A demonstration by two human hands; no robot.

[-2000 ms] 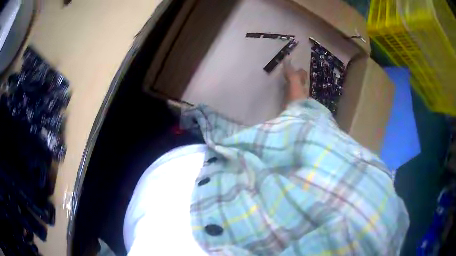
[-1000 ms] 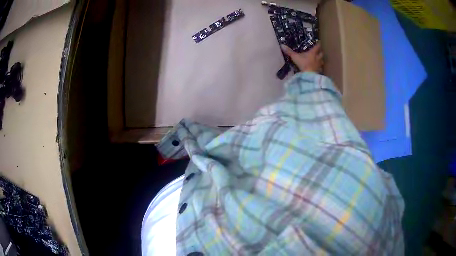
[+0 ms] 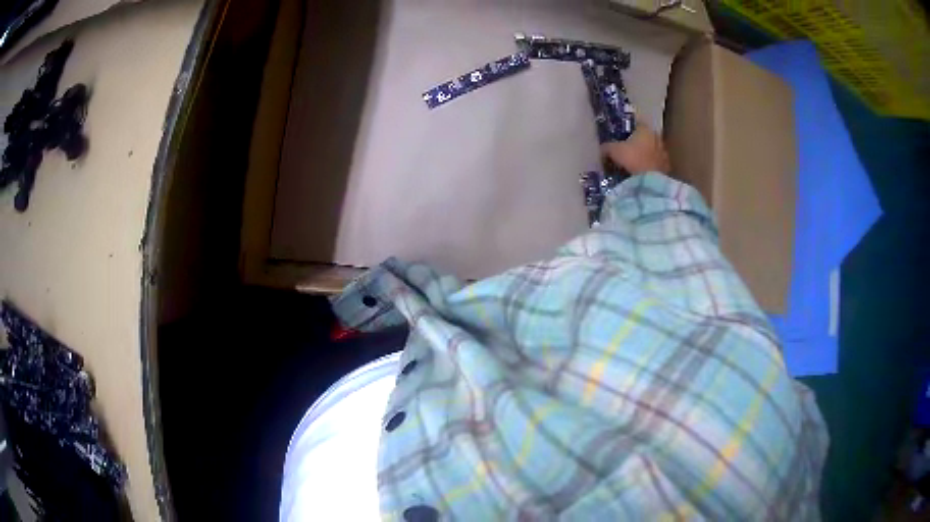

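Observation:
Narrow dark circuit boards lie in an open cardboard box [image 3: 267, 204] on its pale bottom. One single board [image 3: 476, 82] lies slanted at the upper middle. A few boards [image 3: 573, 51] lie crosswise beside it. A bunch of boards [image 3: 610, 100] runs down to my right hand [image 3: 638, 153], whose fingers are closed around its lower part. Another board end [image 3: 591, 198] shows just below the hand. The fingertips are partly hidden and blurred. My left hand is out of the picture.
The bench edge [image 3: 153, 235] runs down the left, with small black parts [image 3: 41, 133] and a pile of boards [image 3: 56, 393] on the bench. Blue sheets [image 3: 816, 204] lie right of the box. A yellow crate [image 3: 846, 51] stands at the upper right.
My right hand has moved from near the loose boards to the pile at the box's right side. The fanned pile is now narrower, with a few boards lying crosswise at its top.

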